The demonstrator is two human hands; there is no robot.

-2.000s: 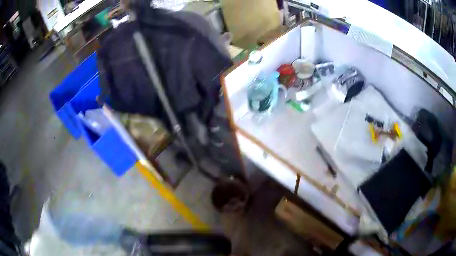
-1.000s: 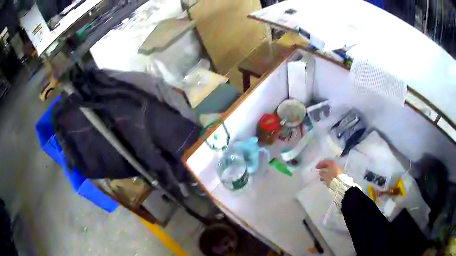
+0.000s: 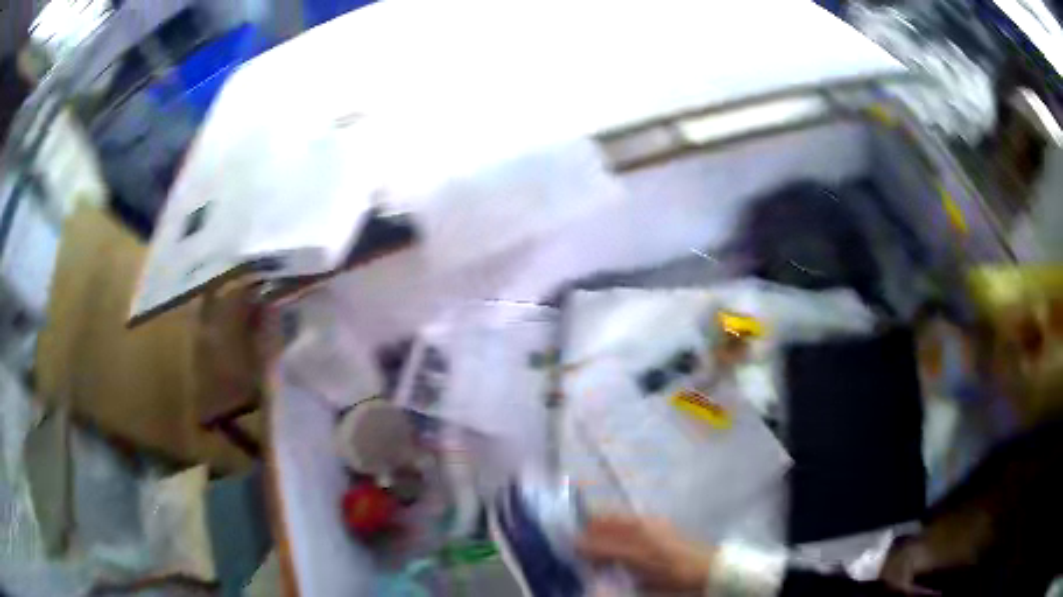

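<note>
Blur softens the frame. My left hand (image 3: 647,554), in a pale cuff and dark sleeve, reaches in along the bottom edge. Its fingers are closed on a dark blue and white item (image 3: 534,548), too blurred to name, cut by the bottom edge. A brownish shape beside a dark sleeve at the lower right looks like my right hand (image 3: 915,566); its fingers cannot be made out. White papers (image 3: 664,455) lie on the desk above my left hand. A large flat black folder or mat (image 3: 854,437) lies right of them.
A red-topped jar (image 3: 370,508) and a pale round cup (image 3: 379,434) stand at the desk's left. A green item (image 3: 470,552) lies near them. Yellow pieces (image 3: 702,408) lie on the papers. A dark bundle (image 3: 810,233) sits behind. A white table (image 3: 501,82) adjoins the desk.
The view has swung right and turned, so the hanging dark clothes and blue bin beside the desk are gone. The dark item from beside the papers is now at my left hand.
</note>
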